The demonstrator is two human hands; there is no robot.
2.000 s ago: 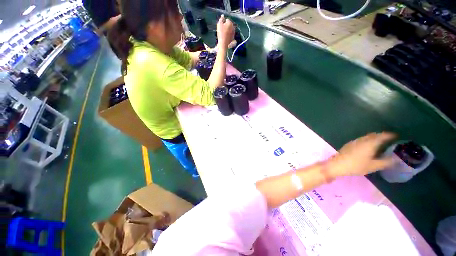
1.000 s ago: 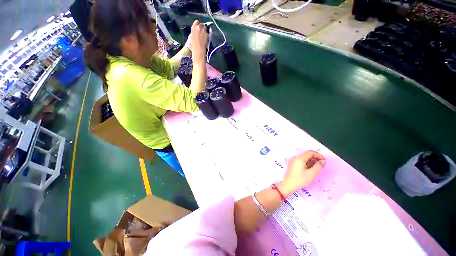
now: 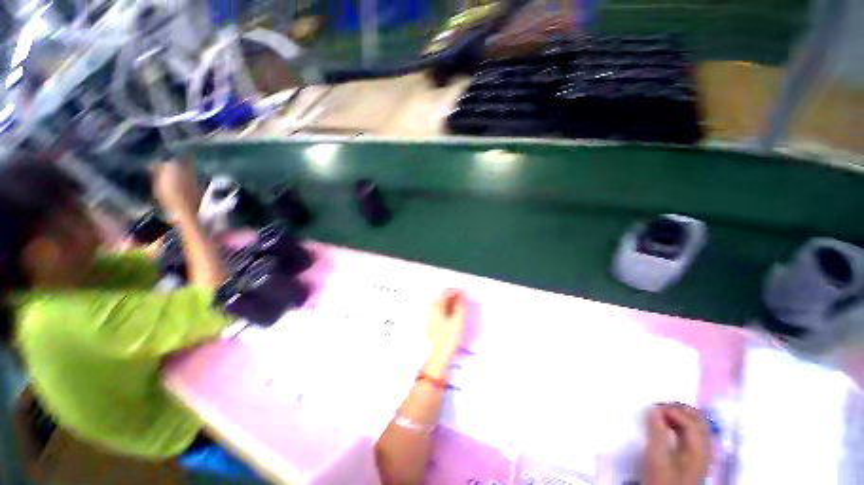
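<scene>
The view is blurred. My left hand (image 3: 447, 327) is over the table, fingers curled, with nothing visible in it. My right hand (image 3: 678, 440) is curled at the lower right edge of a bright white sleeve pile (image 3: 587, 369); whether it pinches a sheet cannot be told. Two black units in white wraps stand on the belt: one bagged unit (image 3: 660, 251) beyond the pile, another bagged unit (image 3: 817, 284) at far right. A bare black unit (image 3: 371, 202) stands on the belt at left. Several black units (image 3: 265, 284) are grouped on the table's left part.
A neighbour in lime green (image 3: 114, 350) sits at left, one arm raised near the belt. The green belt (image 3: 512, 227) runs across beyond the pink-covered table (image 3: 227, 379). Black trays (image 3: 578, 90) lie past the belt. Another white pile (image 3: 805, 417) lies at right.
The view has swung right, bringing my right hand, a second bagged unit and another white pile into view. Earlier my left hand drew back from the bagged unit to the table.
</scene>
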